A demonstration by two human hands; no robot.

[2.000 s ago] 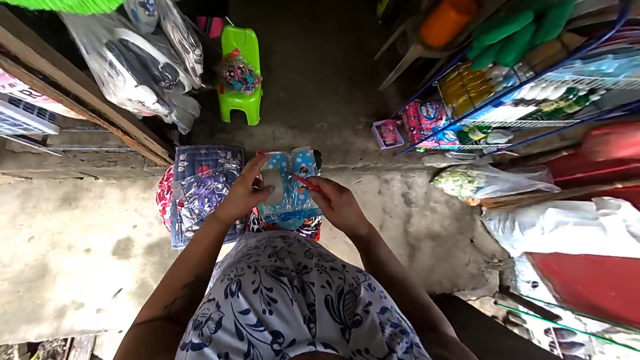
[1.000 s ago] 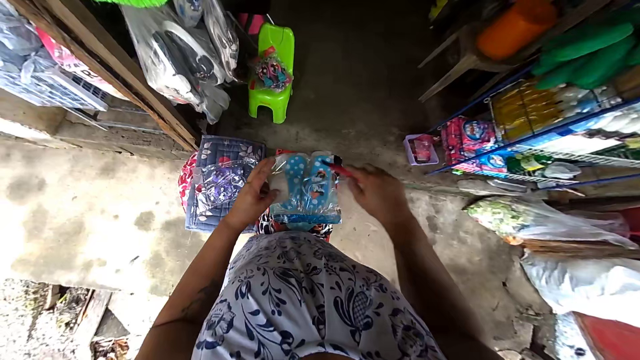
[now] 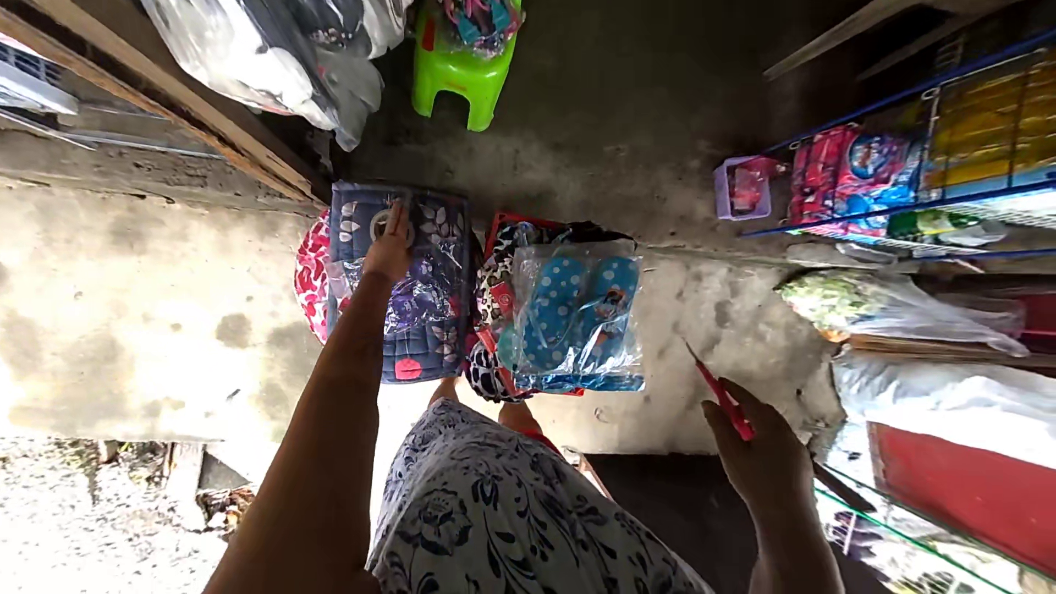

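Observation:
My left hand [image 3: 390,247] is at a ring-shaped roll of tape [image 3: 379,224], its fingers over the ring's right side. Under them lies a dark blue quilted, flower-patterned item [image 3: 421,346], with a purple item in clear plastic on it. Off to the right, my right hand [image 3: 759,450] grips a red-handled tool with a thin pointed tip [image 3: 722,396]; its exact kind is unclear. Between my hands, a pair of blue polka-dot slippers [image 3: 554,309] in a clear plastic bag rests on a pile of patterned goods [image 3: 495,285]. No part of my right hand touches the bag.
A green plastic stool [image 3: 462,78] holding a wrapped bundle stands ahead. Bagged goods [image 3: 247,58] hang beside a wooden post [image 3: 165,91] at upper left. A blue wire rack [image 3: 874,210], a small purple basket [image 3: 722,194] and white plastic bags [image 3: 940,404] are on the right.
My left hand has moved left from the slipper bag onto the quilted item. My right hand, with the red tool, has moved away from the bag, right and toward my body.

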